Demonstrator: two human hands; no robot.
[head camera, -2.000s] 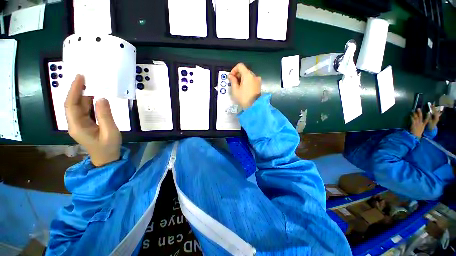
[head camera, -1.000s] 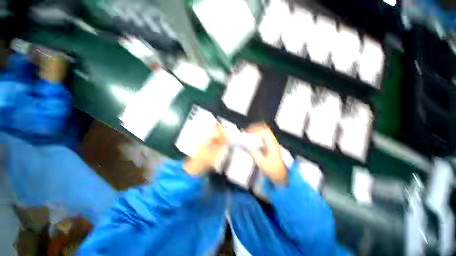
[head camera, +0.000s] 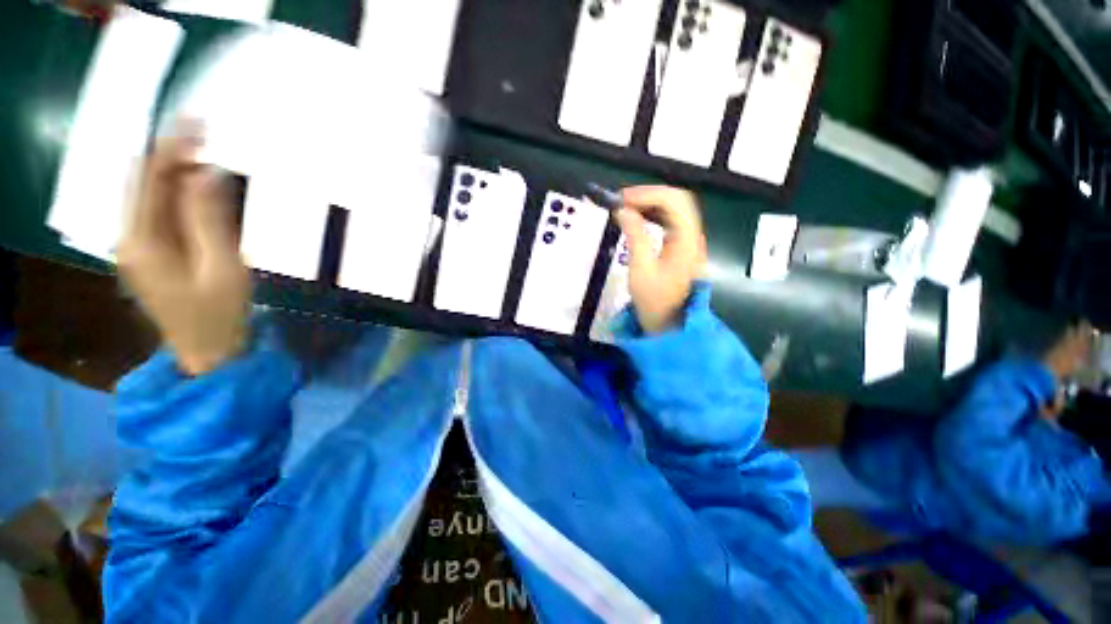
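My left hand (head camera: 189, 256), blurred, holds a curved white sheet (head camera: 305, 110) over the left slots of the near black tray (head camera: 366, 307). The sheet hides the tops of the phone backs there. To its right, pale phone backs with dark camera circles lie camera end away from me, such as one (head camera: 481, 244) and another (head camera: 560, 262). My right hand (head camera: 664, 250) is over the rightmost phone back (head camera: 615, 293) and partly covers it. It pinches a small dark stick (head camera: 603, 195) that points left.
A second black tray (head camera: 518, 85) with phone backs lies beyond. White strips (head camera: 116, 128) lie at left. A small white card (head camera: 772, 248), white slips (head camera: 886, 329) and a clear item (head camera: 908, 250) lie at right. Another person's blue sleeve (head camera: 1011, 427) is at far right. Black trays (head camera: 956, 73) stand behind.
The view has swung back from a blurred, tilted one in which my hands were close together. Now they are apart. The dark stick shows in my right fingertips, where none showed two seconds ago.
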